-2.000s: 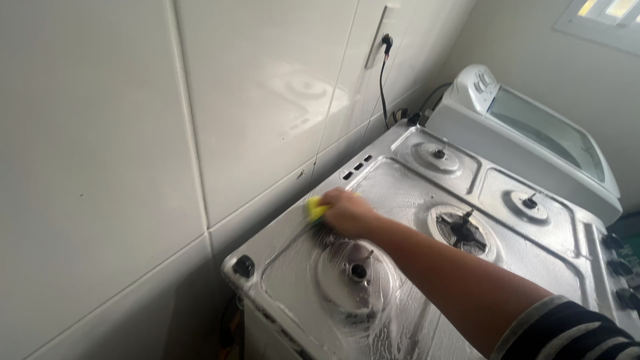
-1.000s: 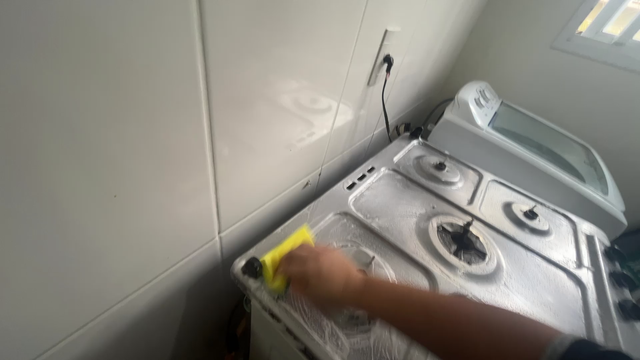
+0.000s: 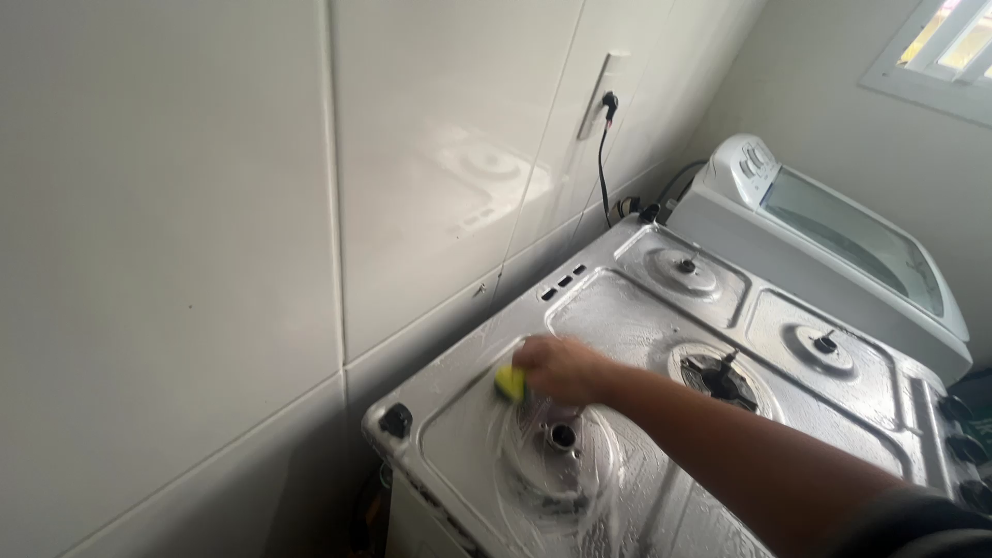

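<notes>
My right hand (image 3: 559, 370) is closed around a yellow sponge (image 3: 510, 384) with a darker underside, somewhat blurred. The sponge rests on the metal stovetop (image 3: 612, 310), just behind the near-left burner base (image 3: 563, 436). White soapy streaks and wet drops cover the metal around that burner. The forearm reaches in from the lower right, across the stovetop and beside the central burner (image 3: 717, 380). My left hand is out of view.
White wall panels (image 3: 434, 194) stand behind the stove, with a black plug (image 3: 610, 101) and cord in an outlet. A white top-loading washing machine (image 3: 837, 240) adjoins the far side. Dark control knobs (image 3: 965, 448) line the right edge; a black corner piece (image 3: 396, 420) sits at the left.
My right hand and the sponge have moved from beside the black corner piece to behind the near-left burner. Two seconds ago they were also along the back side of the stovetop.
</notes>
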